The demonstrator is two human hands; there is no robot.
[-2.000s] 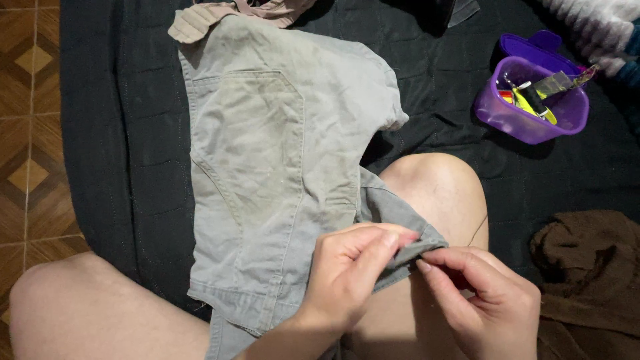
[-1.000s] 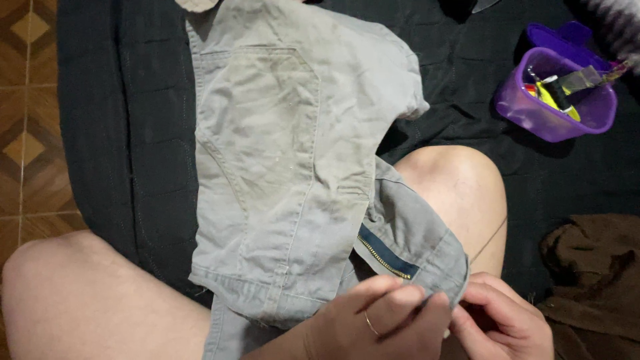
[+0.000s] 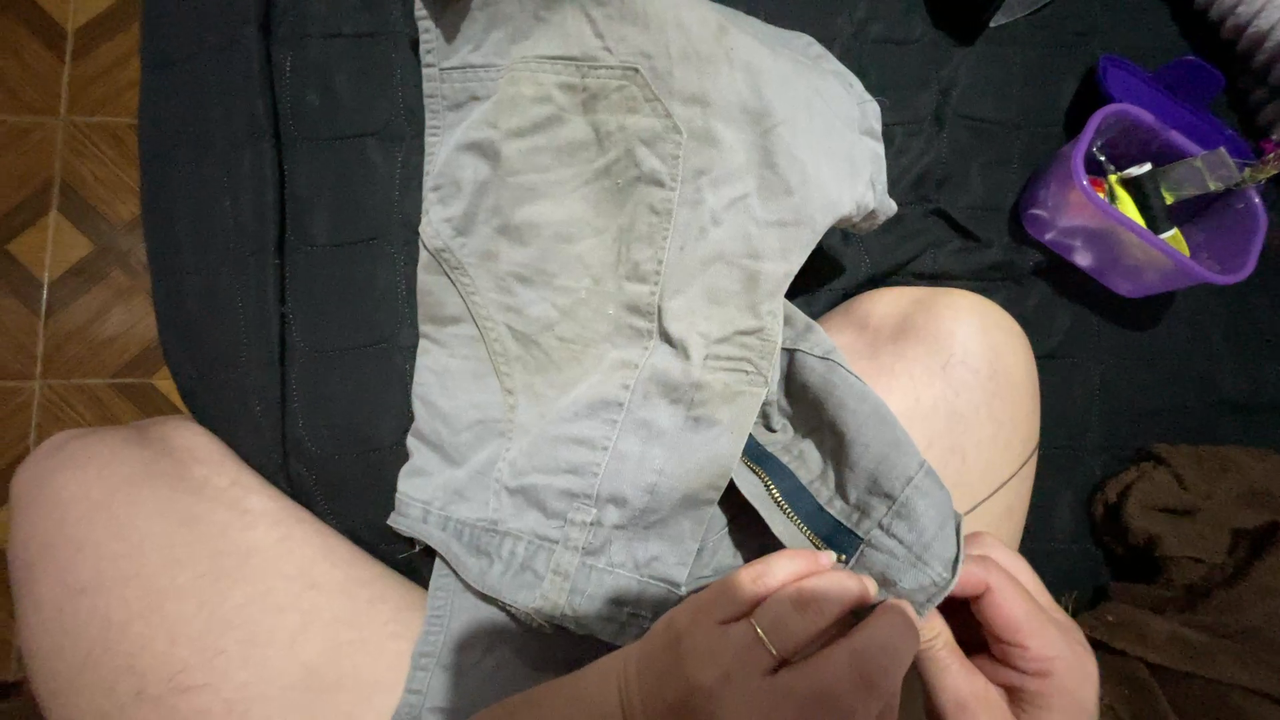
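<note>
A pair of grey cloth trousers or shorts [image 3: 560,220] with stitched seams and a large pocket lies across my lap. Near its lower right edge a dark blue zipper tape with brass teeth [image 3: 795,500] shows. My left hand [image 3: 790,640], with a thin ring on one finger, grips the waistband edge beside the zipper's end. On the other side of that edge my right hand [image 3: 1000,640] pinches the cloth between thumb and fingers. A dark thread [image 3: 1003,482] runs up from the edge over my knee. Whether a needle is between my fingertips cannot be seen.
A purple plastic container [image 3: 1110,240] with its lid open holds small sewing items and stands at the upper right on a black quilted cover [image 3: 340,200]. Brown cloth [image 3: 1180,560] lies at the lower right. Patterned floor tiles [image 3: 70,250] show at the left.
Both hands have moved down along the garment's edge. The zipper, not visible two seconds ago, now shows beside them. The view has shifted slightly.
</note>
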